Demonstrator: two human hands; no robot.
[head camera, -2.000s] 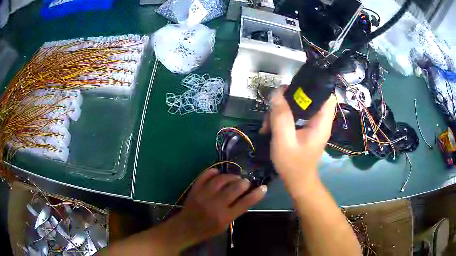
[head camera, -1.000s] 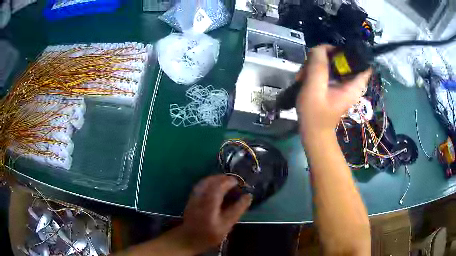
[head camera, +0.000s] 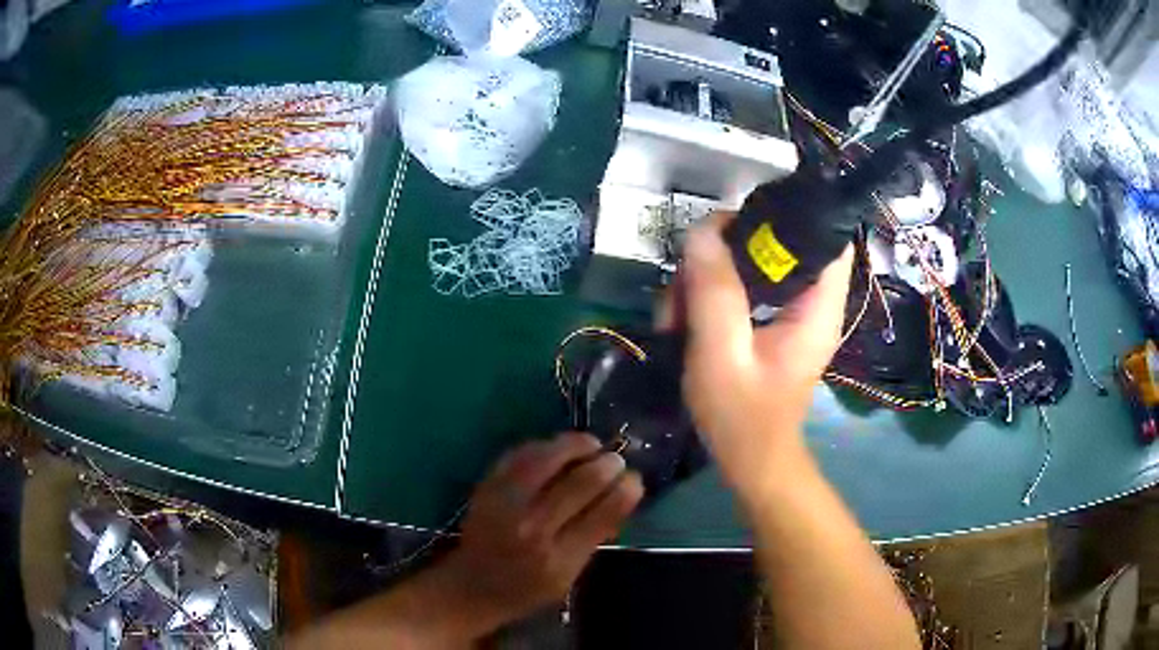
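Note:
My right hand (head camera: 763, 343) is closed around the black electric screwdriver (head camera: 788, 241) with its yellow label. The screwdriver points down over the black round part (head camera: 642, 400), and my hand hides its tip. My left hand (head camera: 549, 514) is at the near left rim of the black round part, with fingers bent against it; what lies under the fingertips is hidden. Yellow, red and white wires (head camera: 604, 334) arch from the part's left side. The part lies near the bench's front edge.
The screw feeder (head camera: 623, 210) stands behind my hands. Translucent gaskets (head camera: 508, 241) and a white bag (head camera: 477, 117) lie left of it. Further left is the clear tray (head camera: 254, 349) of white modules (head camera: 299, 165). Wired black parts (head camera: 890, 337) lie right. A box of silver housings (head camera: 159, 571) stands below left.
One second ago the screwdriver was at the screw feeder. My right hand has brought it down and left, over the black round part. My left hand has stayed at that part.

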